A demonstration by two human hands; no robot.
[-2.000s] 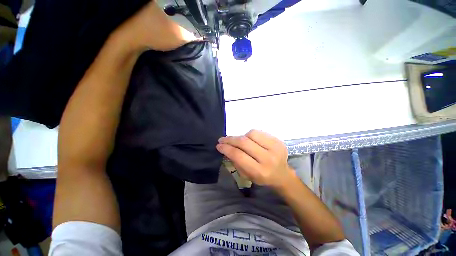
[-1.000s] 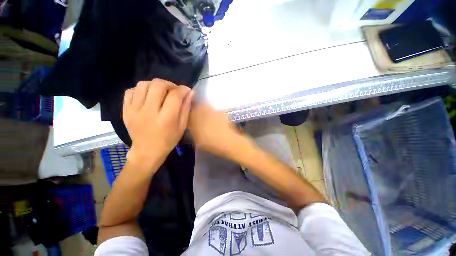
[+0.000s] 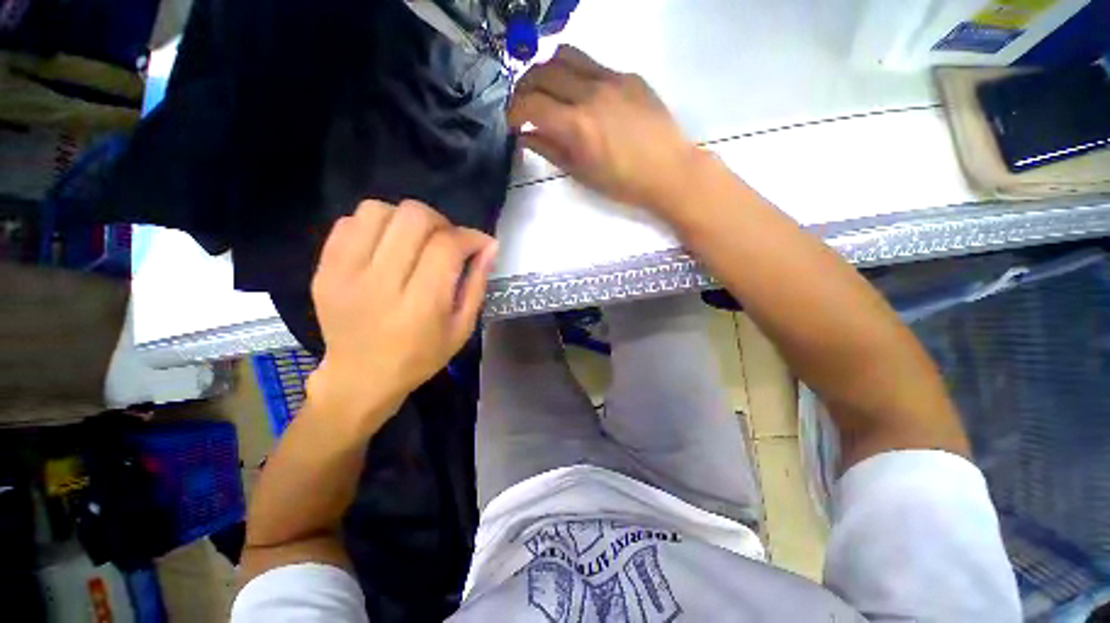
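Note:
A black garment piece (image 3: 365,122) lies on the white table left of the needle area and hangs over the front edge beside my lap. The presser foot and needle area (image 3: 505,61) shows at top centre, with a bright-blue round part (image 3: 521,37) beside it. My left hand (image 3: 396,286) is curled on the cloth near the table's front edge, its fingers closed on the cloth. My right hand (image 3: 596,122) is at the cloth's right edge just below the needle, fingers bent, with a small white patch at the fingertips. Whether it pinches the cloth is unclear.
A smartphone (image 3: 1047,110) lies in a beige tray (image 3: 968,134) at the table's right end. The silvery ruler-like front edge (image 3: 596,282) crosses the view. A plastic-lined mesh basket (image 3: 1035,365) stands at right below the table. A blue crate (image 3: 195,481) is at lower left.
My left hand has come back from near the needle to the cloth by the table's front edge. My right hand has moved up from the front edge to the needle area. The view has shifted.

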